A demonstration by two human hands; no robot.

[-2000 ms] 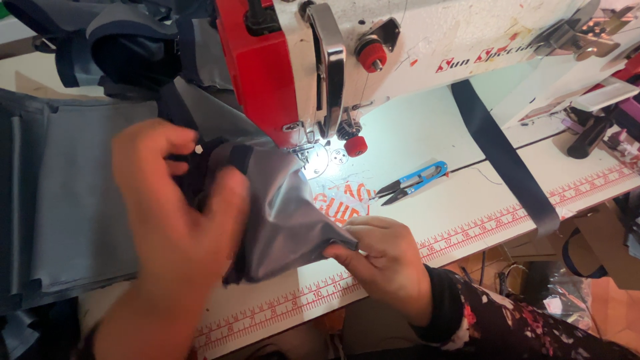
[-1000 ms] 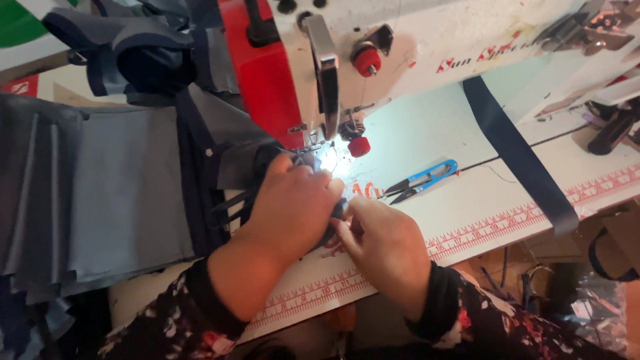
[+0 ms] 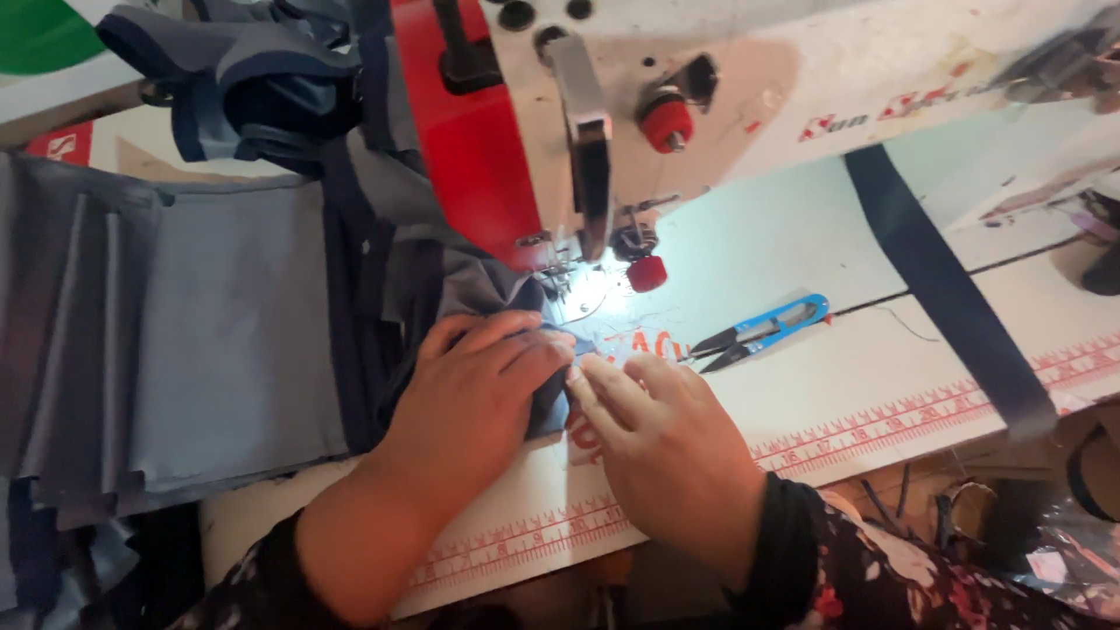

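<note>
A red and white sewing machine (image 3: 744, 79) stands over a white table, its lamp lighting the needle area. Gray and navy fabric (image 3: 490, 280) is bunched at the presser foot, left of and below the needle. My left hand (image 3: 472, 402) lies over this fabric, fingers bent and pressing it down close to the foot. My right hand (image 3: 665, 429) is beside it, thumb and fingertips gripping the fabric's right edge. The fingertips of both hands nearly meet. Blue-handled thread snips (image 3: 770, 328) lie to the right of my right hand.
Stacked gray fabric panels (image 3: 245, 332) lie at the left. A heap of gray and navy pieces (image 3: 280, 96) sits behind them. A navy strap (image 3: 945, 280) runs under the machine arm and over the front edge. A red ruler tape (image 3: 840, 437) borders the table's front.
Two seconds ago my left hand was raised, blurred, and the fabric was held out to the right of it. Now both hands are down on the fabric beside the presser foot.
</note>
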